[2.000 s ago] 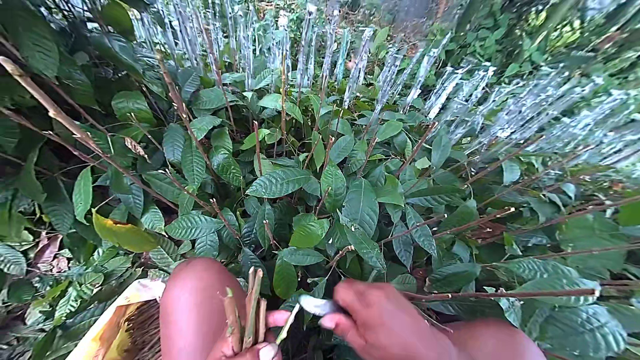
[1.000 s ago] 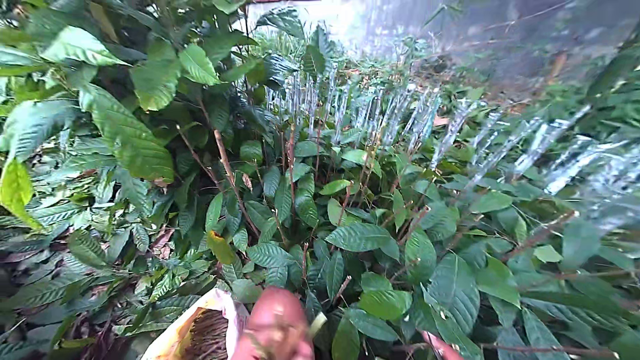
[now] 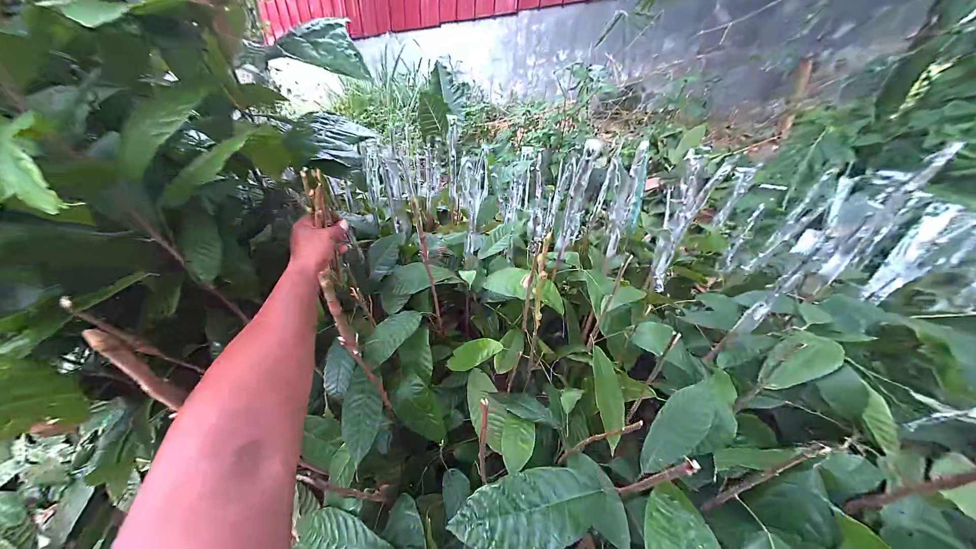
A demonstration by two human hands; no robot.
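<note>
My left hand (image 3: 319, 242) reaches far forward at the left centre, closed around a small bundle of cut woody sticks (image 3: 316, 191) whose tops stand above the fist. Just below the hand rises a cut plant stem (image 3: 339, 316). Clear plastic wrappings (image 3: 579, 194) cover the tops of many upright stems in a band to the right of the hand. Bare cut stems (image 3: 659, 478) poke out among broad green leaves (image 3: 541, 503) nearer to me. My right hand is out of view.
Large leafy branches (image 3: 137, 145) crowd the left side, with a thick cut branch (image 3: 133, 366) beneath them. A grey wall (image 3: 656, 53) with red cladding (image 3: 427, 15) above it stands at the back. Dense foliage fills the right.
My left hand has moved from near my knee forward into the plants, still holding sticks. My right hand, which held a blade earlier, has left the view. The view has tilted up.
</note>
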